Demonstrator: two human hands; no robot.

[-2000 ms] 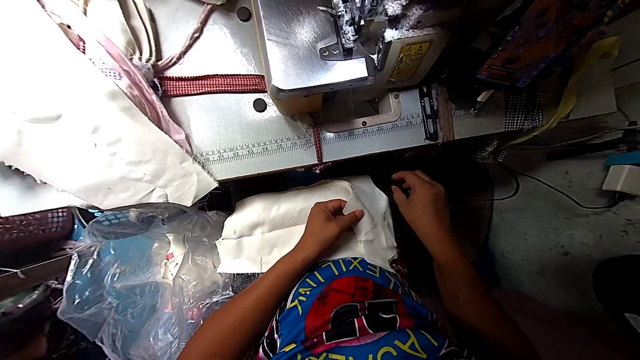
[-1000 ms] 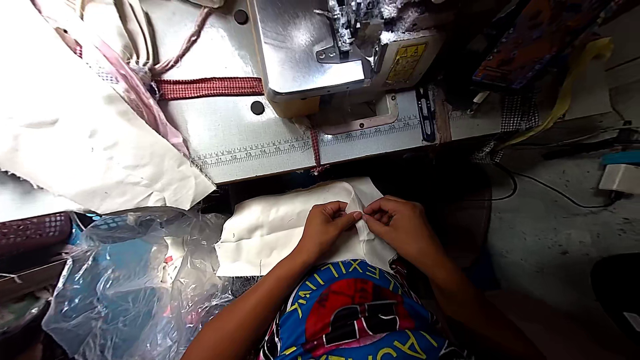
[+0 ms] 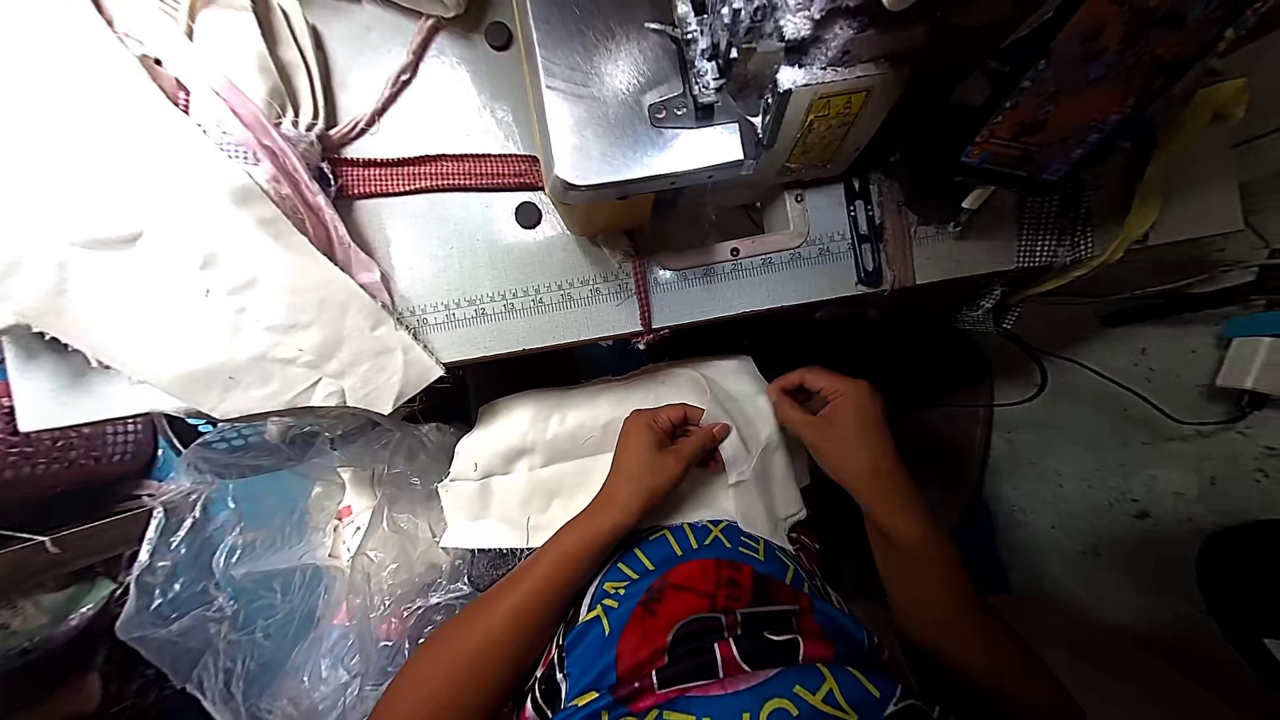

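Observation:
White fabric lies across my lap, below the edge of the sewing table. My left hand rests on it with thumb and fingers closed on a raised fold near its right part. Just beyond the fabric's right edge is my right hand, its fingers curled and the thumb near the fingertips; whether a thread or bit of cloth is between them is too small to tell. Above both hands stands an industrial sewing machine, its presser area partly hidden by lint and glare.
More white fabric hangs over the table's left side. A clear plastic bag is beside my left forearm, near a brown basket. Thread snips lie by the ruler tape. A red checked strip crosses the tabletop.
My right hand came in to meet my left hand at the fabric one second ago and has now moved away to the right. My left hand has stayed on the fabric.

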